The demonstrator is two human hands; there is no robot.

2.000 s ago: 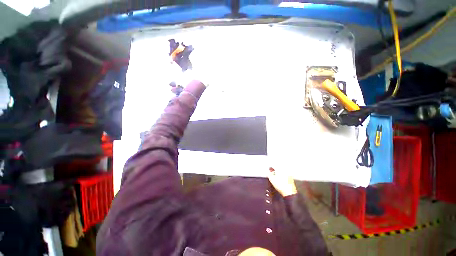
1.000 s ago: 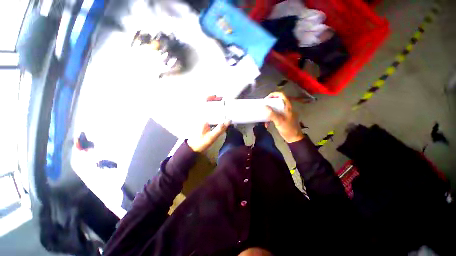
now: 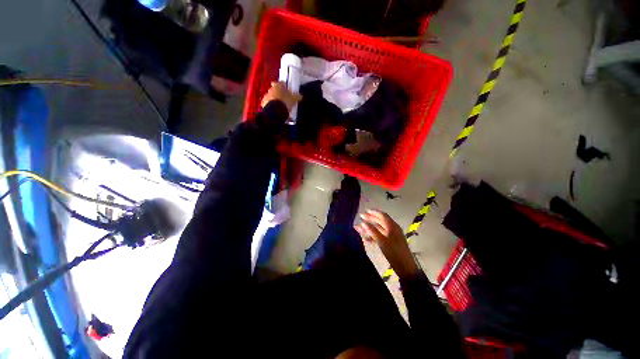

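A red slotted crate stands on the floor ahead. My left hand is at its left side, closed around a narrow white folded piece that stands out above and below the fingers; the fingertips are hard to make out. A crumpled white cloth and dark cloth lie inside the crate. My right hand is empty, with fingers apart, over the floor nearer my body.
The white table is at the left, with the dark iron, its hoses and a blue tray. A second red crate under a dark garment heap is at the lower right. Yellow-black tape crosses the floor.
The view has turned from the table towards the crate. Both hands held the white piece; my right hand has let go, and my left hand has carried it to the crate.
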